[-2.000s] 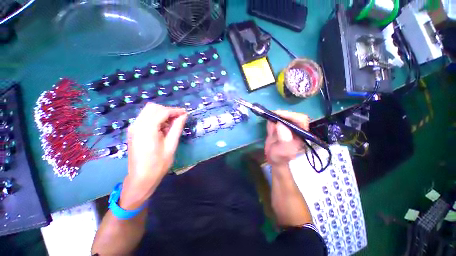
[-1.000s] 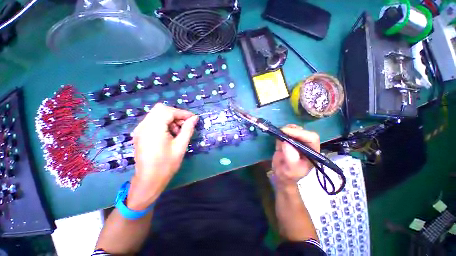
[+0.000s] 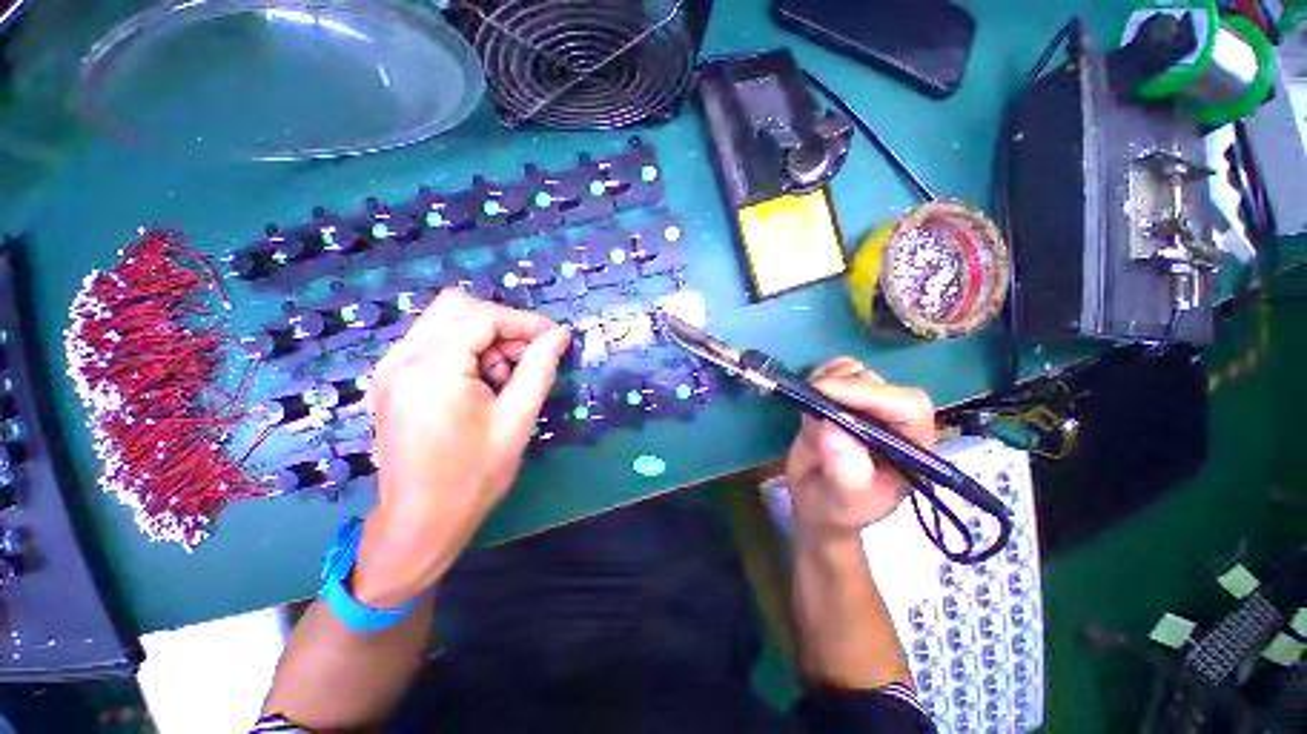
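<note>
My right hand (image 3: 857, 456) holds the soldering iron (image 3: 860, 419) like a pen, its tip pointing left at the third row of small black parts (image 3: 619, 339). My left hand (image 3: 466, 409) is over the left-middle of the third and fourth rows, thumb and forefinger pinched together near that row. What the fingers pinch is too small to tell. The dark holding strips (image 3: 444, 222) stand in four rows, some parts with green dots. A bundle of red lead wires (image 3: 165, 387) with white ends lies at the left end of the rows.
Behind are a clear hood (image 3: 280, 75), a fan guard (image 3: 581, 60) and a flat black slab (image 3: 882, 40). To the right are the iron stand (image 3: 774, 136), cleaner tin (image 3: 939, 273) and dark box (image 3: 1097, 201). A black tray (image 3: 65, 574) is left; a white parts tray (image 3: 975, 617) is below the edge.
The iron's tip has moved from the right of the rows onto the third row's right part. My left hand stays pinched near the rows. The whole view has shifted slightly.
</note>
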